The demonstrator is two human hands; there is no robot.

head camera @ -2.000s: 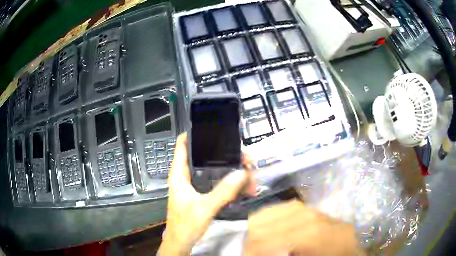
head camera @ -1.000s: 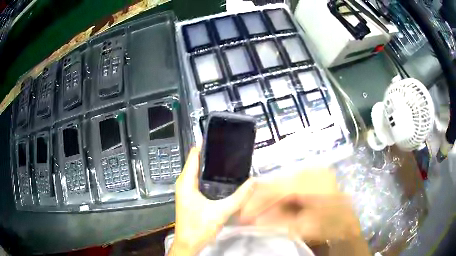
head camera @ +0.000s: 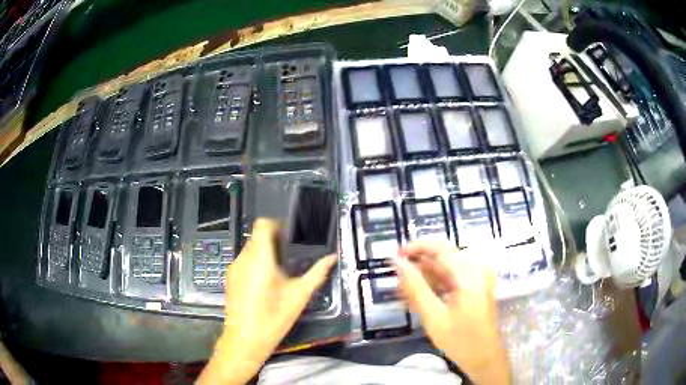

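My left hand holds a keypad phone, dark screen up, low over the front right pocket of the clear phone tray. My right hand is over the lens tray, its thumb and fingertips close together beside a black-edged lens. The hand is slightly blurred, and I cannot tell whether anything is between the fingertips. Screen lenses lie in rows in the lens tray. Other phones lie in both rows of the phone tray, the back row with their backs up.
A white box with a red light and black frames stands at the back right. A small white fan is right of the lens tray. Crinkled clear film lies lower right. Small white crumpled material is behind the lens tray.
The view has shifted, so the trays sit lower and further right. A phone now lies in the formerly empty back right pocket. The phone in my left hand is now over the front right pocket.
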